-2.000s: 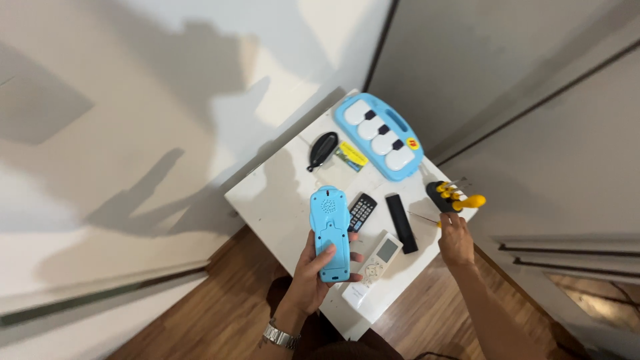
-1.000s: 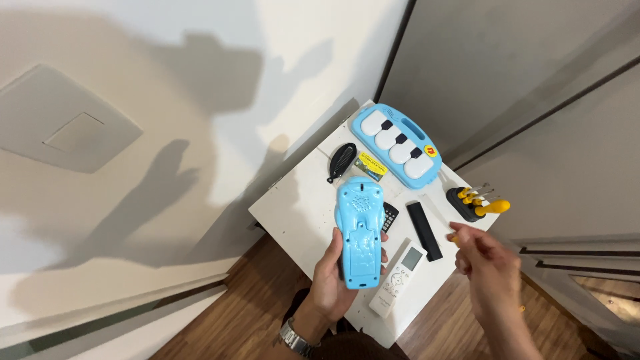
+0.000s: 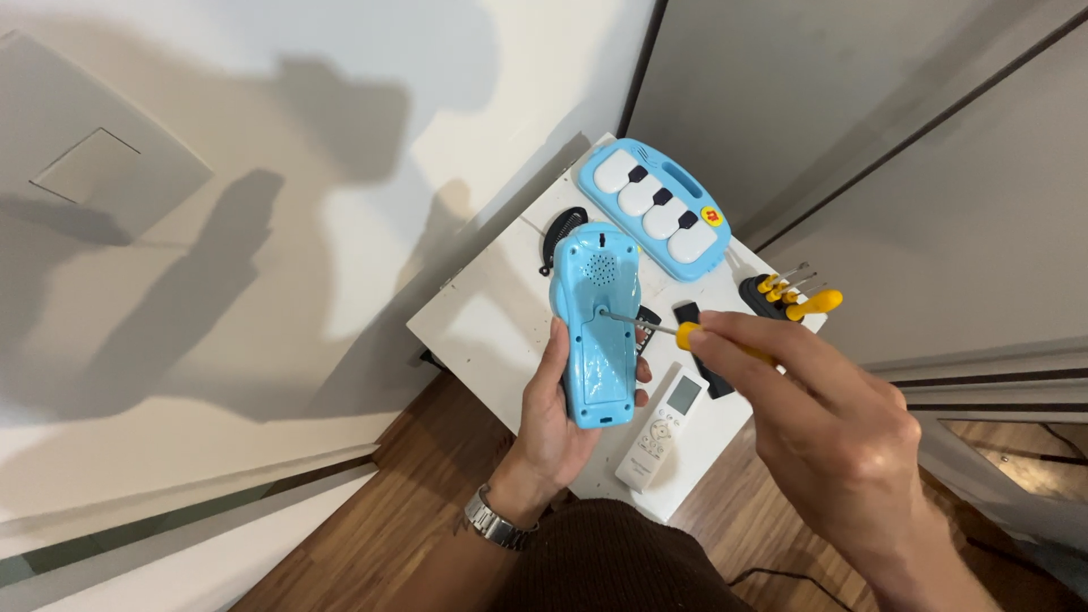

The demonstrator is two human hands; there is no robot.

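Observation:
My left hand [image 3: 552, 416] holds a light-blue plastic toy handset [image 3: 605, 365], its back with speaker holes and a battery cover turned up. Pinched between the thumb and fingers of my right hand [image 3: 816, 425] is a screwdriver [image 3: 690, 335] with a yellow handle. Its tip is at the screw hole at the top of the battery cover; whether it sits in the screw cannot be told. Below and right of the toy lies a white remote control with a small screen [image 3: 662, 429]. A black bar-shaped object [image 3: 716, 378] is partly hidden behind my right hand.
On the white table [image 3: 489, 340] lie a light-blue toy keyboard [image 3: 656, 208], a black oval object with bristles or teeth [image 3: 565, 229] and a small black keypad remote [image 3: 648, 327]. A black stand [image 3: 751, 295] with several yellow-handled screwdrivers is near the right corner. Walls border the table.
My right hand has moved from beside the screwdriver stand to the toy, bringing the screwdriver's tip to its back. My left hand still holds the toy.

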